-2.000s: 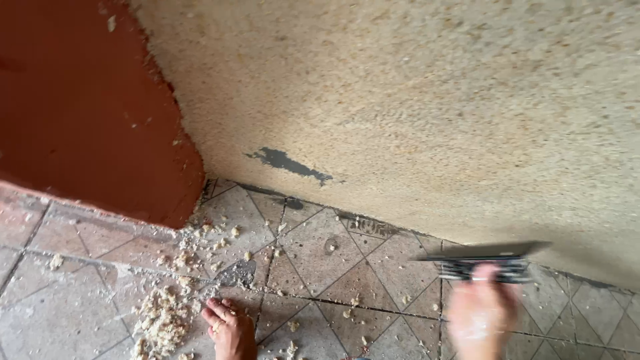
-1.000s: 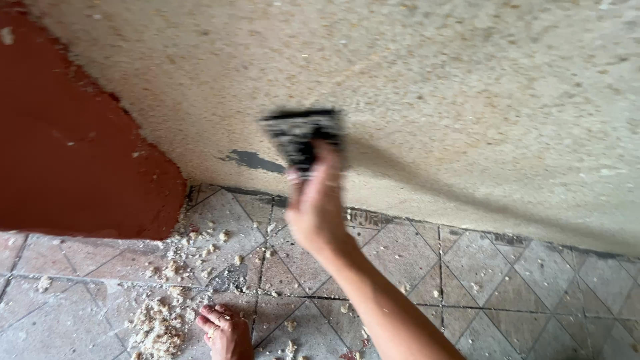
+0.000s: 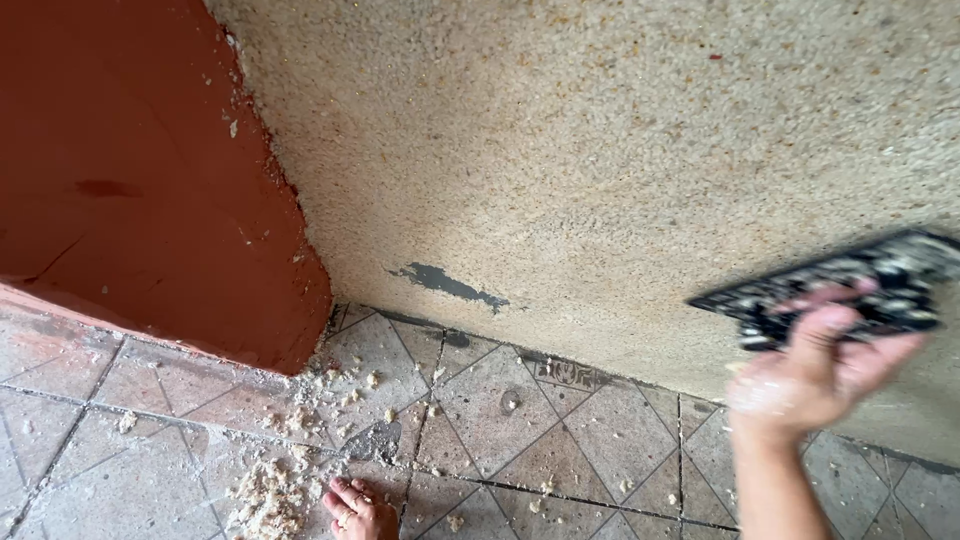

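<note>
My right hand (image 3: 817, 367) grips the handle of a black plastering float (image 3: 840, 292), smeared with pale material and blurred, against the lower right of the beige textured wall coating (image 3: 562, 150). My left hand (image 3: 361, 514) rests on the tiled floor at the bottom, fingers spread a little and a ring on one finger, beside a heap of crumbly pale plaster (image 3: 270, 499). A bare dark grey patch (image 3: 450, 285) shows low in the coating, left of the float.
A red-brown painted wall section (image 3: 150, 165) stands at the left, its ragged edge meeting the coating. Patterned floor tiles (image 3: 502, 405) run along the wall's foot, strewn with pale crumbs (image 3: 373, 379). A broken grey spot (image 3: 375, 441) marks one tile.
My right hand has carried the float from near the grey patch to the right side of the wall; earlier still it was low at the right, near the floor. My left hand stays by the heap.
</note>
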